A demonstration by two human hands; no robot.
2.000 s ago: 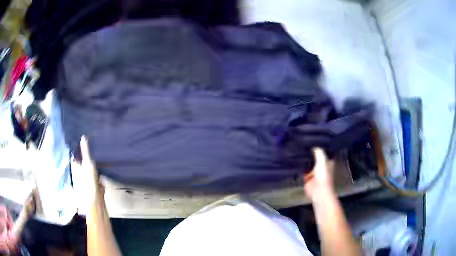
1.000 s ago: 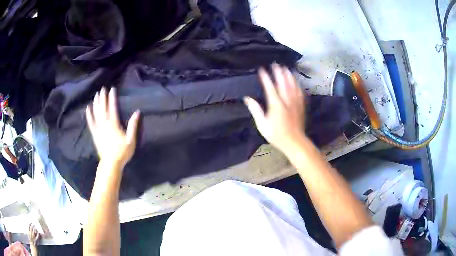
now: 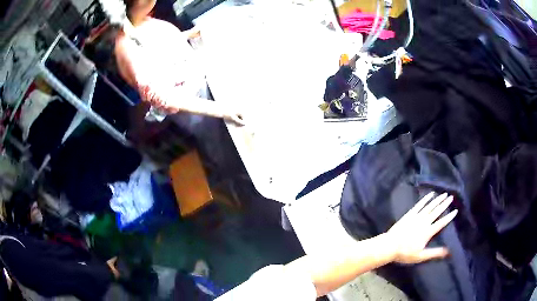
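The dark navy-purple garment (image 3: pixel 383 182) lies at the right of the view, with its rounded left end at the table's edge. My left hand (image 3: pixel 421 232) is flat on it, palm down, with the fingers spread and holding nothing. A lengthwise fold or seam runs near the fingers. More loose black cloth (image 3: pixel 453 88) lies behind and joins it visually. My right hand is out of the picture.
A second white table (image 3: pixel 277 76) stands ahead, with a dark iron (image 3: pixel 345 94) and pink cloth (image 3: pixel 365 23). A person (image 3: pixel 162 70) is at its left side. An orange-topped stool (image 3: pixel 190 183) and a blue crate (image 3: pixel 132 220) stand on the green floor.
The view has swung left, so the garment now sits at the right. My left hand stays on the cloth. My right hand and the orange-handled iron at the right have left the view.
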